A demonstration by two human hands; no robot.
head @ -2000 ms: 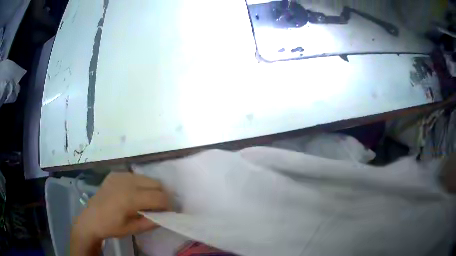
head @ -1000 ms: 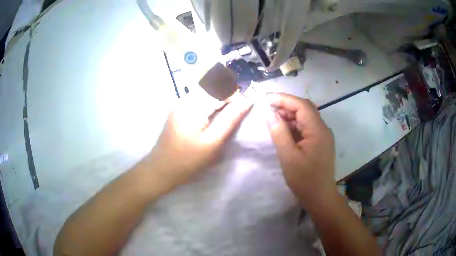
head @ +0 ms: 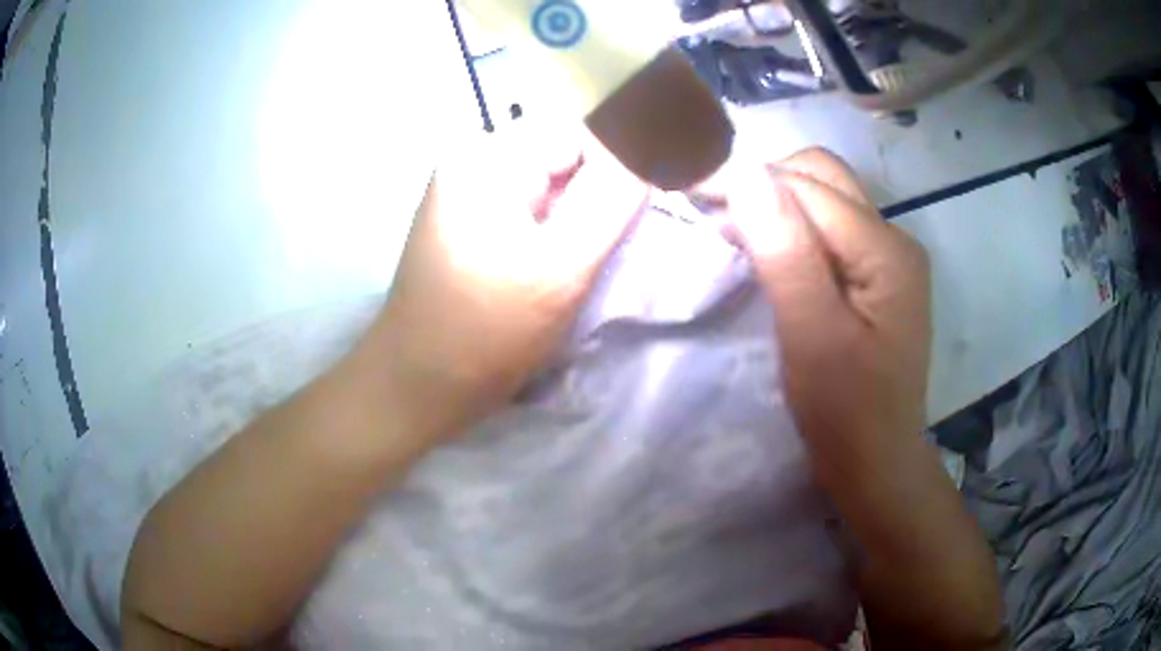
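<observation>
A pale grey-white garment piece (head: 637, 471) lies across the table's front and toward my lap, its upper edge between my hands. My left hand (head: 509, 267) holds the cloth edge at the left, with its fingers washed out by the lamp. My right hand (head: 847, 274) pinches the cloth edge at the right, just below the machine parts. The cream bar with a blue ring mark (head: 559, 23) and its brown rounded end (head: 665, 121) hang above the gap between my hands. The needle and presser foot cannot be made out.
The white table (head: 166, 191) has a dark strip (head: 49, 254) at the left. Metal machine parts (head: 777, 57) are at the top, partly behind a curved cream guard. A grey cloth heap (head: 1082, 471) lies at the right, below the table edge.
The view has shifted, so the machine sits higher and more is cut off. My right hand has closed its fingertips on the cloth edge. The cloth between my hands shows more folds.
</observation>
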